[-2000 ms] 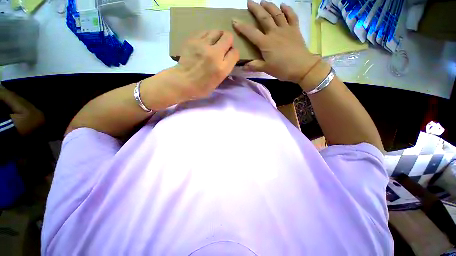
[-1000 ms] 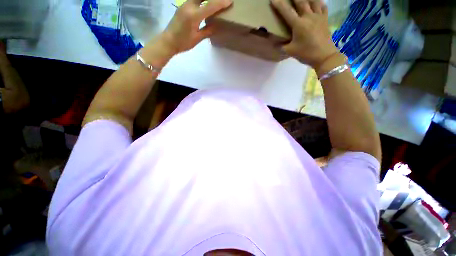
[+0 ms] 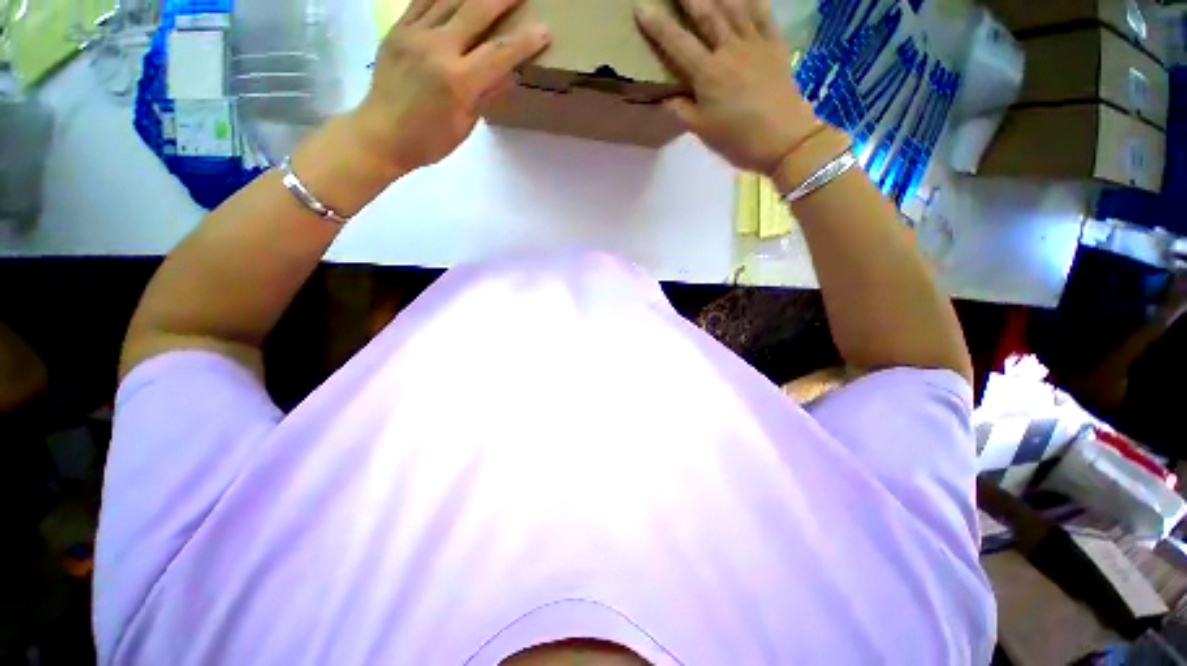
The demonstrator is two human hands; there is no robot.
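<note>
A closed brown inner carton (image 3: 586,115) stands on the white table (image 3: 430,215) at the top centre, cut off by the top edge. A small dark thumb notch shows at its front edge. My left hand (image 3: 436,85) lies on the carton's left side, fingers over its top. My right hand (image 3: 736,91) rests on its right top edge, fingers spread. Both hands are bare, with a bracelet on each wrist.
Fanned blue-and-white retail boxes (image 3: 885,98) lie on the right. More retail boxes (image 3: 202,117) lie on the left beside clear plastic trays (image 3: 280,78). Closed brown cartons (image 3: 1067,111) are stacked far right. Yellow paper (image 3: 765,206) lies by my right wrist.
The carton was near the table's front edge under both hands. It now sits further back, with its front side and notch visible. My left hand has moved to its left side.
</note>
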